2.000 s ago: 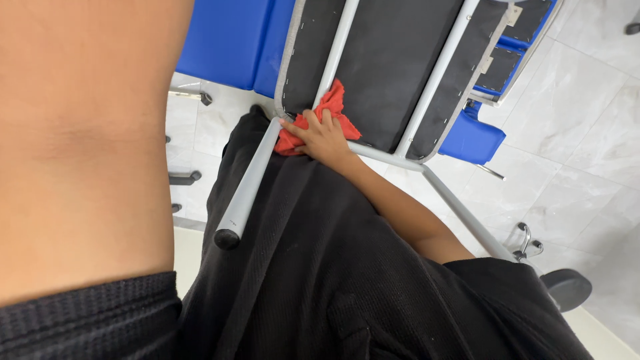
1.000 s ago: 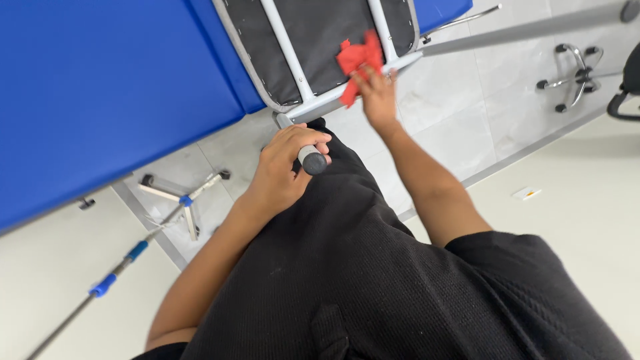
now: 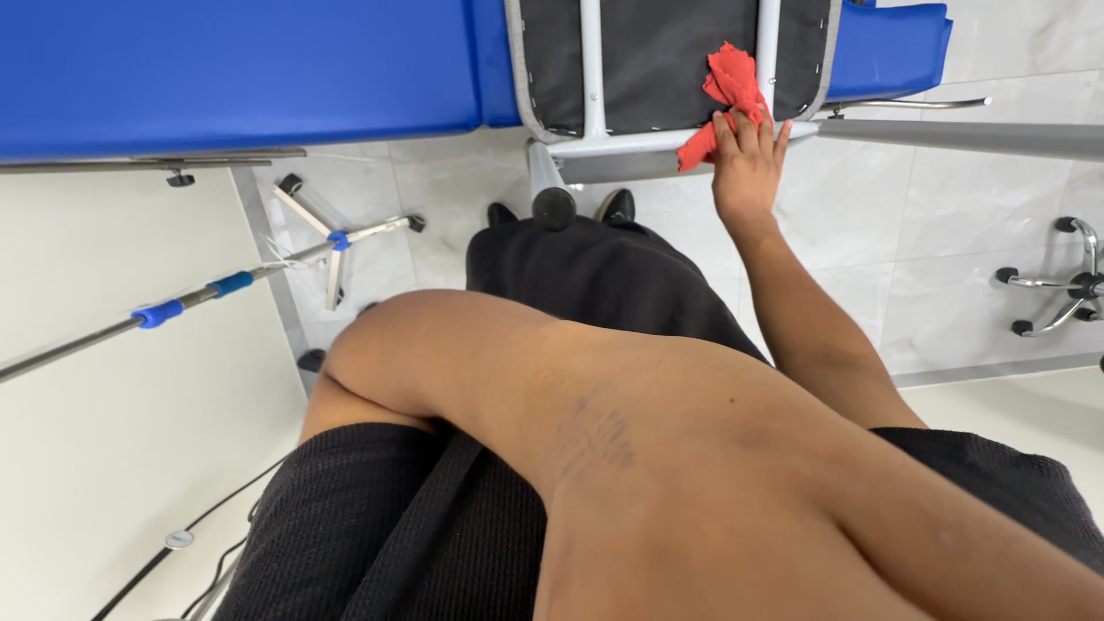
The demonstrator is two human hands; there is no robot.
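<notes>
An upturned chair (image 3: 664, 65) shows its black underside and grey metal frame at the top of the head view. My right hand (image 3: 749, 168) grips a crumpled red cloth (image 3: 735, 82), pressed against the frame near the right rail, with part of the cloth over the cross rail. Close to the camera, my left forearm (image 3: 690, 448) crosses the view from its bent elbow toward the lower right; my left hand is out of frame. One chair leg (image 3: 545, 168) with a black rubber cap points toward me, and a second leg (image 3: 957, 136) extends right.
A blue padded couch (image 3: 241, 73) lies behind the chair. At left stand a wheeled pole stand (image 3: 297, 254) with blue fittings and, lower down, a black cable (image 3: 147, 573). A chrome wheeled base (image 3: 1056, 289) is at right. My black shoes (image 3: 617, 207) are below the chair.
My left hand has let go of the capped chair leg and left the view; that forearm now crosses close to the camera. Since two seconds ago, my right hand and the cloth have moved right along the frame.
</notes>
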